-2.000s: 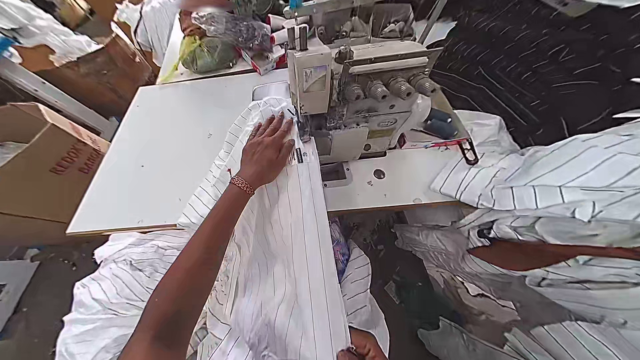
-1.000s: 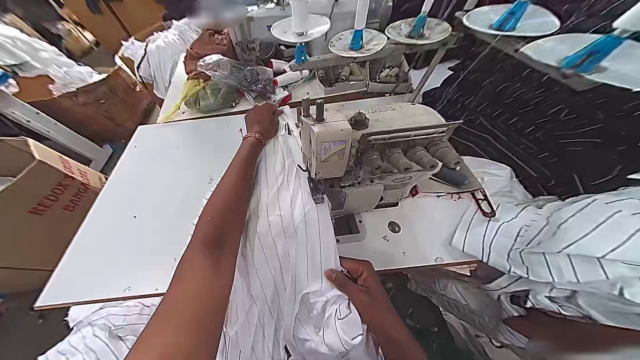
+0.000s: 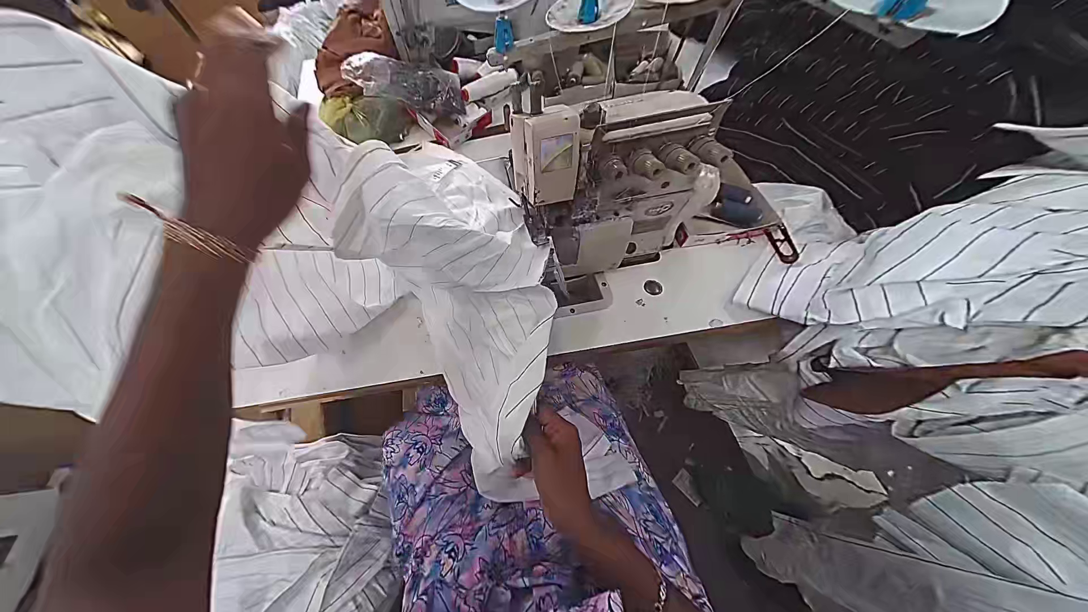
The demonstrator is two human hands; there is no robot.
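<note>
A white fabric piece with dark stripes point(image 3: 484, 331) hangs over the front edge of the white machine table point(image 3: 340, 365), beside the needle area of an overlock sewing machine point(image 3: 629, 178). My right hand point(image 3: 557, 459) grips its lower end above my flower-patterned clothing point(image 3: 510, 544). Raised at the upper left, my left hand point(image 3: 242, 136) is at the striped cloth spread over the table's left side; its fingers are blurred, and whether they pinch the cloth cannot be told.
Striped cloth point(image 3: 935, 255) lies in heaps on the right, where another person's arm point(image 3: 943, 382) shows. More striped cloth point(image 3: 297, 518) is piled below the table at left. Plastic bags point(image 3: 399, 89) and thread cones point(image 3: 489, 85) sit behind the machine. A red-handled tool point(image 3: 782, 244) lies at the table's right.
My left hand has moved left and up from beside the machine, and striped cloth now covers the table's left part. My right hand is lower, holding the cloth below the table edge.
</note>
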